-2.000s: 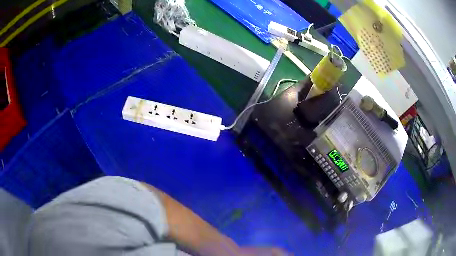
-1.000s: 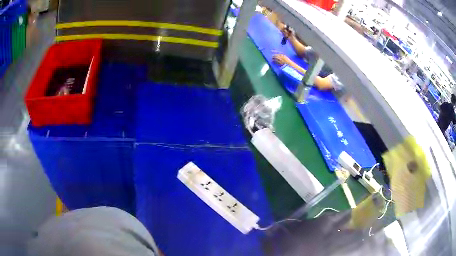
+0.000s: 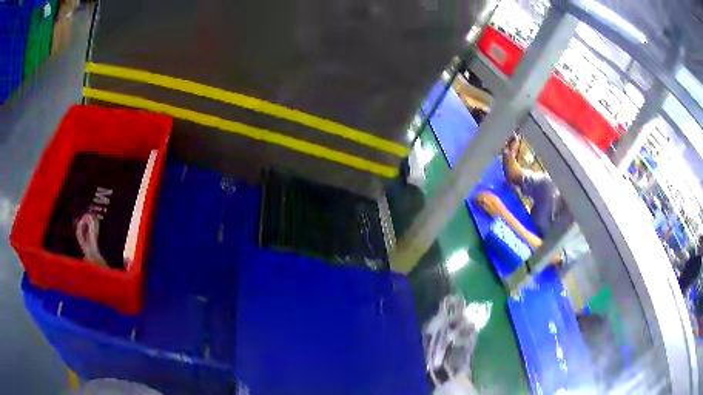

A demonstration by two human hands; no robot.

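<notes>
Neither of my hands is in view. A cord in a clear plastic bag (image 3: 451, 335) lies on the green surface (image 3: 493, 339) at the lower right, with a white end piece cut off by the bottom edge. The red plastic crate (image 3: 96, 287) stands at the left on the blue sheeting. In it a long white power strip (image 3: 141, 208) leans along the right wall, and a pale looped cord (image 3: 91, 238) lies near the front.
Blue sheeting (image 3: 327, 320) covers the table. A dark panel (image 3: 324, 220) lies at its back, before a yellow-striped dark surface (image 3: 254, 112). A metal post (image 3: 470, 170) rises at the right. Beyond it, a person's arms (image 3: 509, 216) rest over blue sheeting.
The view has swung left and up. The crate shows larger and farther inside the picture. The three-socket supply strip and the meter have left the view, as has my forearm seen earliest.
</notes>
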